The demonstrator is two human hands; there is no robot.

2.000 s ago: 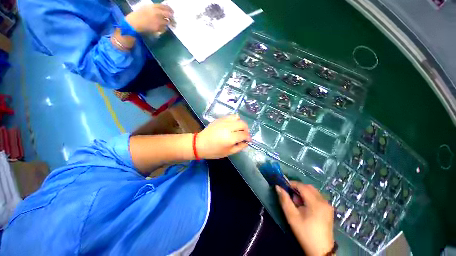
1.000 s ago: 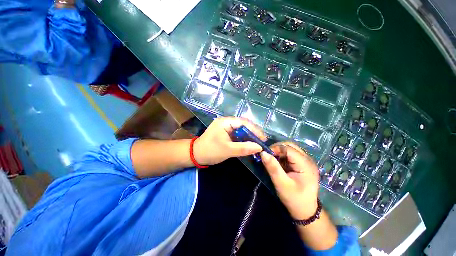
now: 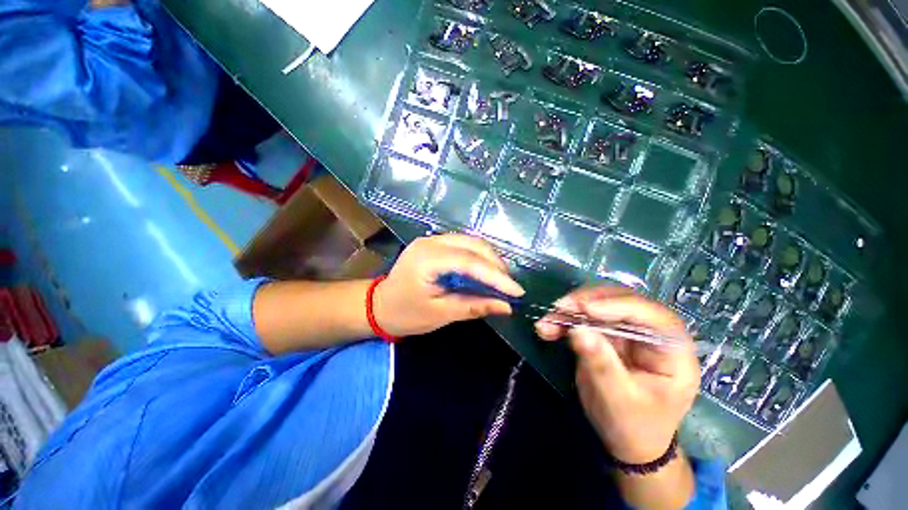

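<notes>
My left hand (image 3: 438,287), with a red band at the wrist, holds a small glossy blue jig (image 3: 476,286) between thumb and fingers near the bench edge. My right hand (image 3: 637,374), with a dark beaded bracelet, holds slim silver tweezers (image 3: 637,332). Their tip end points left towards the jig; whether it touches is too small to tell. A clear blister tray (image 3: 652,214) lies beyond my hands, with dark modules (image 3: 551,127) in many pockets and several pockets empty. A second clear tray at the right holds modules with pale green discs (image 3: 732,289).
A brown sheet with a white border (image 3: 804,448) lies at the lower right. White paper (image 3: 324,15) is at the top. A neighbour's blue sleeve (image 3: 100,85) is at the upper left. A cardboard box (image 3: 309,234) stands below the bench edge. A thin ring (image 3: 780,35) lies beyond the trays.
The blue jig has passed from my right hand to my left. My right hand has moved a little right and now shows tweezers. The view has shifted, with less of the white paper showing.
</notes>
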